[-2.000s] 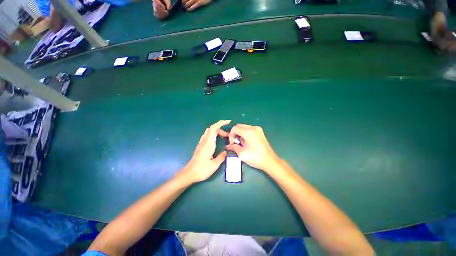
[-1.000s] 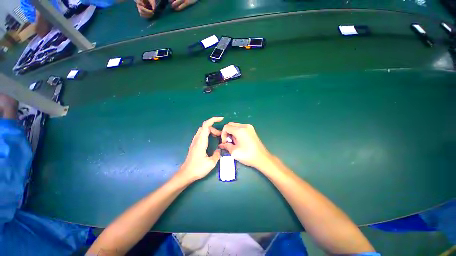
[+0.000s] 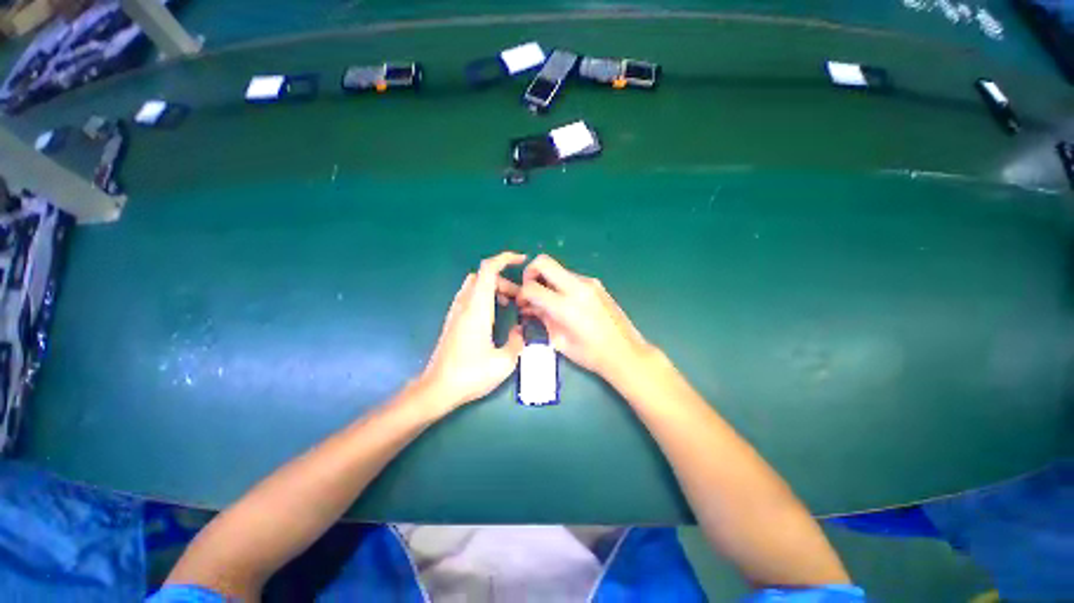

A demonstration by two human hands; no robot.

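Note:
A half-assembled phone (image 3: 538, 375) stands out between my hands over the green bench, its bright white rectangle towards me and its dark upper end among my fingers. My left hand (image 3: 473, 342) holds it from the left, thumb against its side and fingers curved around its far end. My right hand (image 3: 579, 316) holds it from the right, fingertips bunched at the upper end. The fingertips hide most of that dark end, and I cannot tell if a small part is between them.
Beyond my hands lie a dark unit with a white patch (image 3: 574, 140) and a tiny dark ring-shaped part (image 3: 515, 178). Several units are spaced along the green belt, including one with an orange spot (image 3: 382, 78). Metal posts (image 3: 99, 203) and printed trays (image 3: 26, 309) are at the left.
The view has shifted, so the bench items sit higher in the picture. My fingertips are closer over the phone's upper end. The white bit seen between my right fingers no longer shows.

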